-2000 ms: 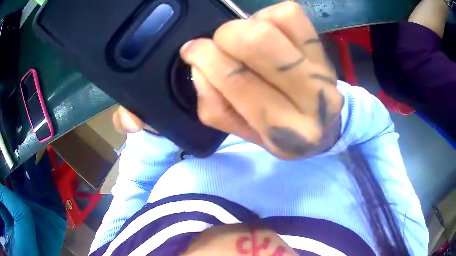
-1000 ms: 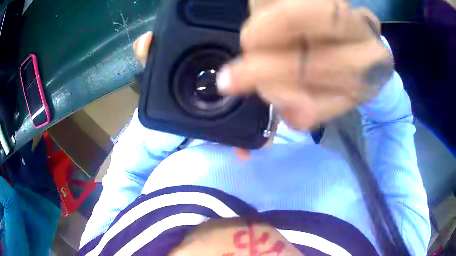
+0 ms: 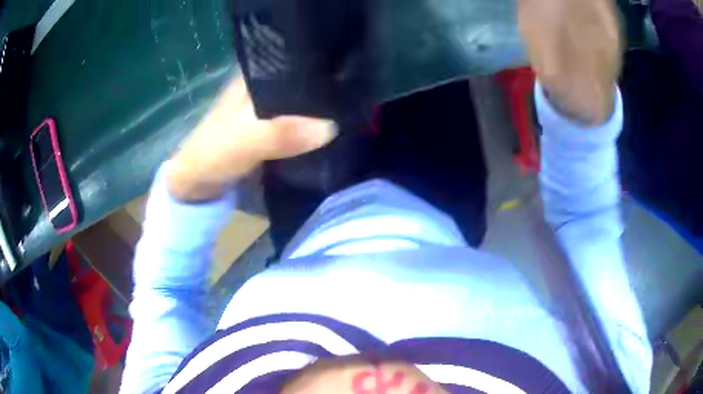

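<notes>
The black portable player is at the top middle, blurred, with a patch of pale marks at its upper left; the picture's top edge cuts it off. My left hand grips its lower left part, thumb across the near side. My right hand is off the player, at the upper right over the bench's edge, blurred and partly cut off by the top edge. Whether its fingers are open or closed cannot be told.
The dark green bench curves across the top. A pink-edged phone lies at its left, near a thin pale stick. Red stool parts and a cardboard box are below the bench. A person's purple sleeve is at the upper right.
My right hand has left the player and moved away to the right. The player has turned, so its back recesses no longer show, and has moved up. My left hand now shows on its near side.
</notes>
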